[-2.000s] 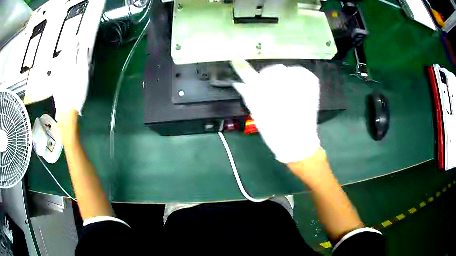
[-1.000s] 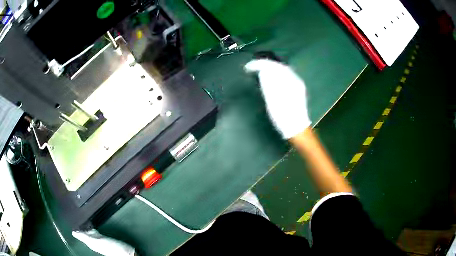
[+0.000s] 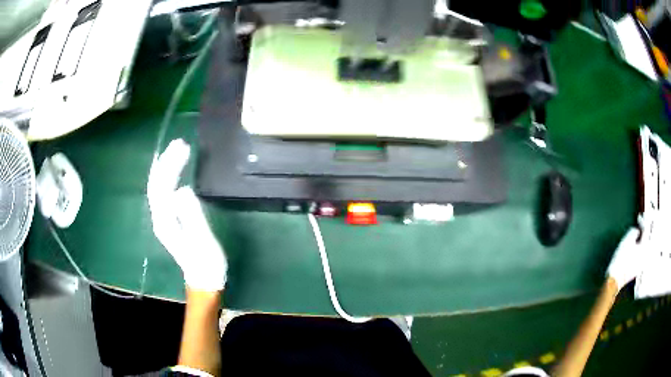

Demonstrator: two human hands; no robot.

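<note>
The black press machine (image 3: 485,173) stands in front of me with its pale yellow-green pressing plate (image 3: 294,96) low over the dark lower fixture (image 3: 427,163), hiding most of it. My left hand (image 3: 184,221), in a white glove, is over the mat left of the machine, thumb and fingers apart, with nothing seen in it. My right hand (image 3: 627,258), gloved and blurred, is at the far right, touching or just beside the clipboard (image 3: 653,221); whether it grips it is hidden.
A white tray (image 3: 88,103) with phone frames (image 3: 76,38) is at upper left. A white fan (image 3: 11,191) is at the left edge. A black mouse (image 3: 554,208) lies right of the machine. A white cord (image 3: 327,272) hangs from its front near an orange-red block (image 3: 361,213).
The view has swung back left, showing the machine upright again. My left hand is now fully in view. My right hand has moved from near the mouse to the clipboard.
</note>
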